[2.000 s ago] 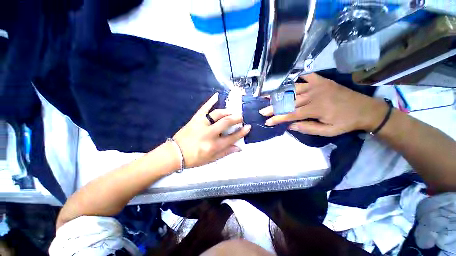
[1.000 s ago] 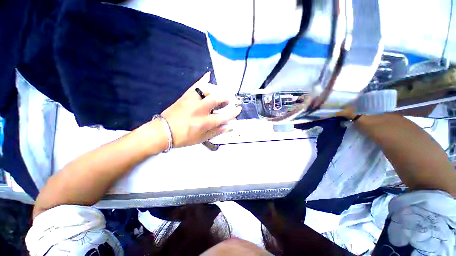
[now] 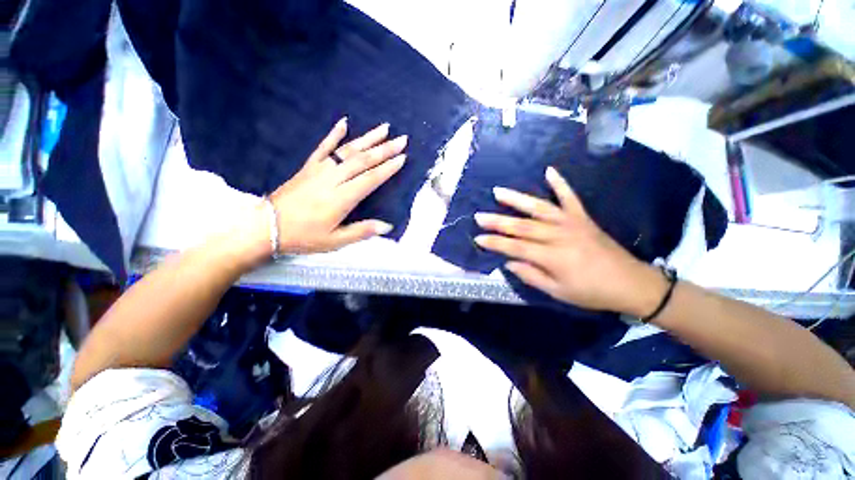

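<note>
A dark navy garment panel [image 3: 281, 84] lies on the white sewing table to the left, and more navy cloth [image 3: 530, 155] lies to the right. A narrow white gap with frayed edges runs between them below the needle area. My left hand [image 3: 333, 192] rests flat on the left panel with fingers spread. My right hand [image 3: 572, 248] rests flat on the right cloth, fingers spread. The white sewing machine head [image 3: 553, 37] stands above, blurred. The cloth's upper edge lies at the presser foot [image 3: 509, 114]. A grey-blue block [image 3: 607, 127] is right of it.
A measuring scale [image 3: 394, 280] runs along the table's front edge. A pink slim tool [image 3: 739, 187] lies at the right. White and navy scraps [image 3: 680, 412] are below the table at the right. Navy cloth [image 3: 80, 169] hangs at the left.
The machine head appears farther up and smaller in view. My left hand has moved left, away from the needle. My right hand has come out from behind the head, and the right cloth lies spread out.
</note>
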